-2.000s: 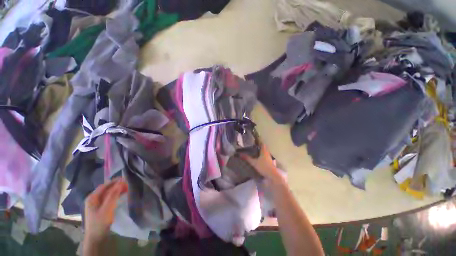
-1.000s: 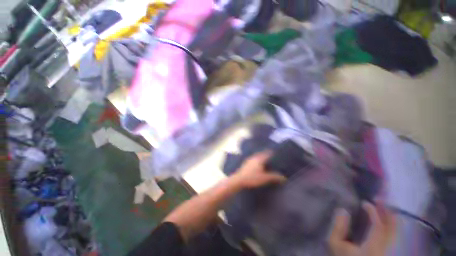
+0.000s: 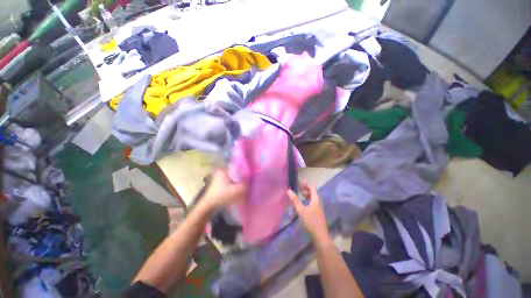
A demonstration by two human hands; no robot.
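Note:
A pink and grey cut-piece bundle (image 3: 265, 169) lies in front of me at the table's near edge, with a dark tie strip (image 3: 278, 126) around its middle. My left hand (image 3: 224, 191) is at the bundle's left side; it is blurred and seems to hold the edge, with the fingertips hidden. My right hand (image 3: 307, 206) is at the bundle's right side, thumb and fingers apart, near its dark edge. A long grey fabric length (image 3: 402, 157) runs beside and below the bundle.
A grey bundle with a pale tie (image 3: 428, 250) lies at the lower right. Yellow cloth (image 3: 204, 78) and grey cloth (image 3: 192, 128) lie beyond my left hand. Green cloth (image 3: 381, 121) and black cloth (image 3: 495, 131) lie at the right. Scraps lie on the green floor (image 3: 105, 204).
The view has swung left from the white-and-pink and grey bundles to the pink one. Both hands have left the grey bundle and are now at the pink bundle's sides.

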